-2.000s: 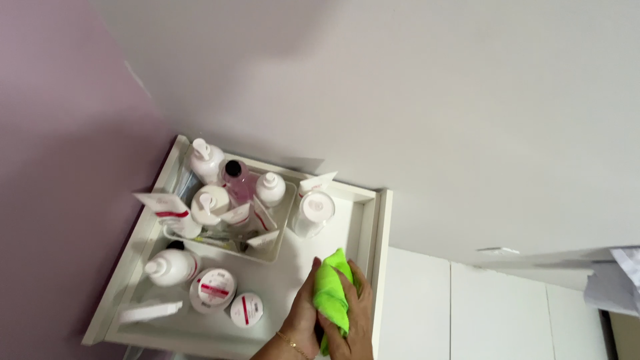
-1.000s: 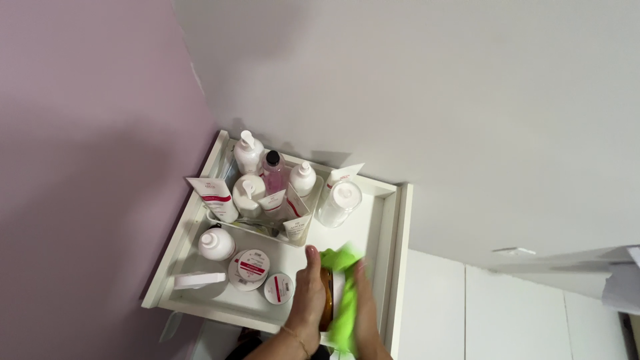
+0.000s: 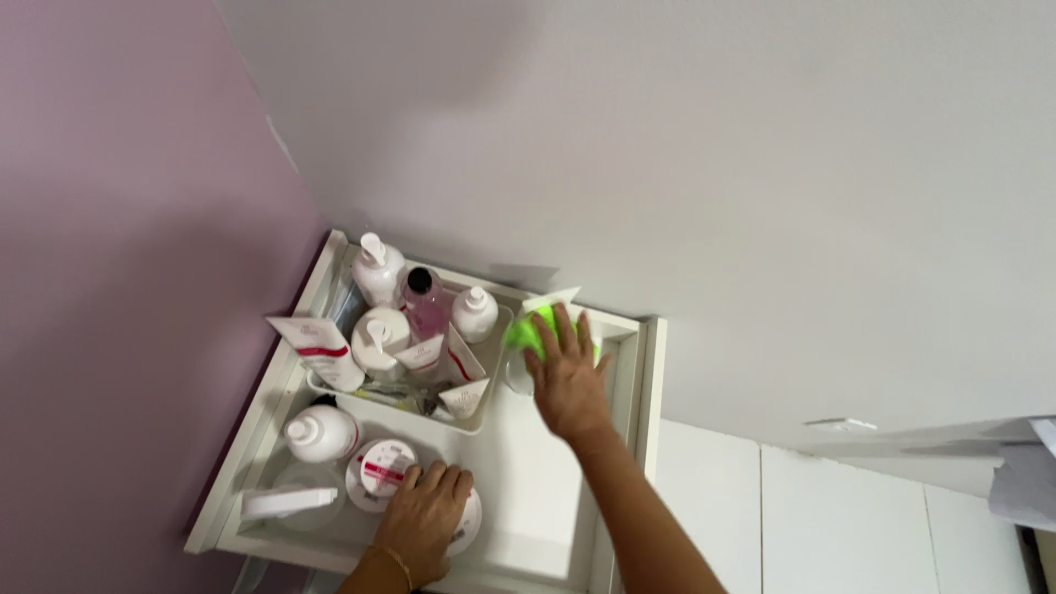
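My right hand, fingers spread, presses a bright green cloth over a clear-sided container at the tray's back right. My left hand lies over a white-lidded jar, its fingertips at the edge of a small jar with a red-striped lid. That small jar sits on a wider white jar. Whether the left fingers grip either jar is hidden. Left of them are a white bottle and a white flat-topped item.
The white tray-like drawer or shelf has raised edges. An inner white bin holds pump bottles, a pink bottle with a black cap and several tubes. Walls stand close behind and left.
My hands have parted: the right moved with the cloth to the back container, the left to the front jars. The small jar, earlier beside the wider jar, now sits on it.
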